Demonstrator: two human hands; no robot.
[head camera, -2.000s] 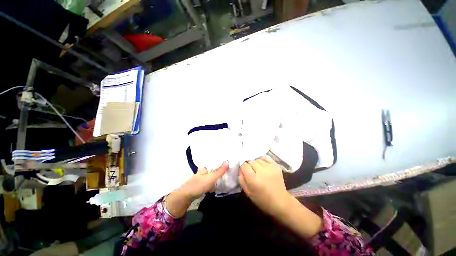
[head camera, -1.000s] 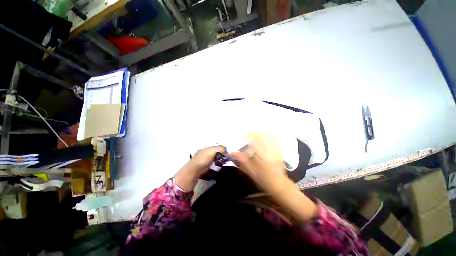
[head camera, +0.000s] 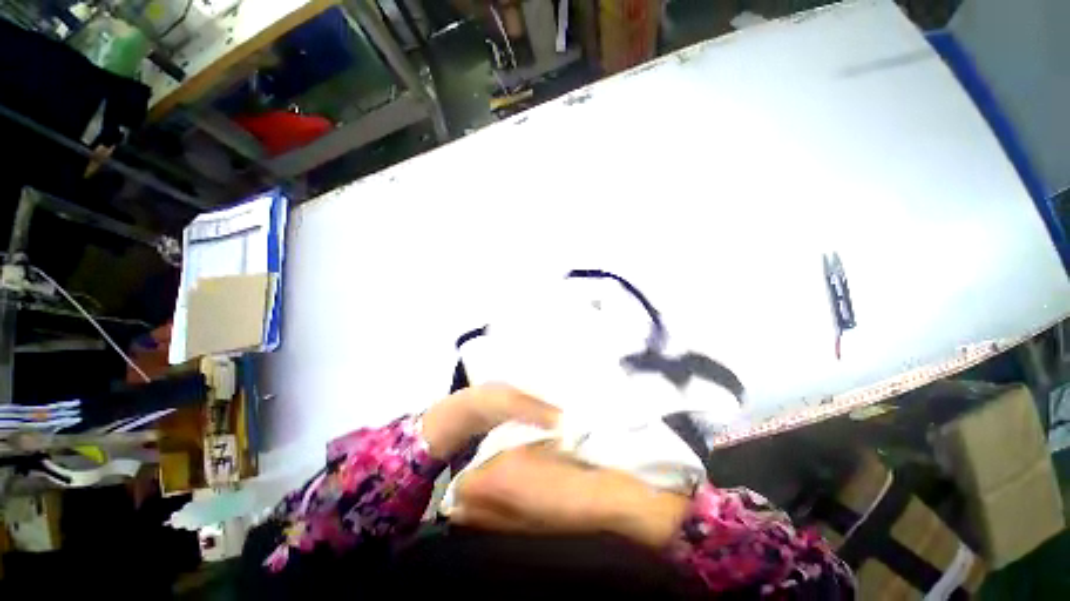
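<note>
A black garment with white lining lies bunched at the table's near edge; its white lining (head camera: 546, 335) faces up, with narrow black strips (head camera: 634, 294) along its edges. My left hand (head camera: 499, 409) lies over the cloth, its fingertips hidden in the white folds. My right hand (head camera: 528, 491) is nearer my body and reaches across to the left, blurred, against a fold of white lining. The forearms are close together, in floral sleeves. Whether the fingers grip the cloth cannot be made out clearly.
The white table (head camera: 751, 153) has a marked strip (head camera: 868, 397) along its near edge. Dark thread snips (head camera: 839, 294) lie on the right. A blue-edged clipboard (head camera: 235, 276) and a pale bottle (head camera: 217, 507) are at the left. A cardboard box (head camera: 997, 470) stands below right.
My right hand has moved left and toward my body, in front of my left hand. The lining and its black strips have been drawn together into a smaller bunch. The view has shifted slightly.
</note>
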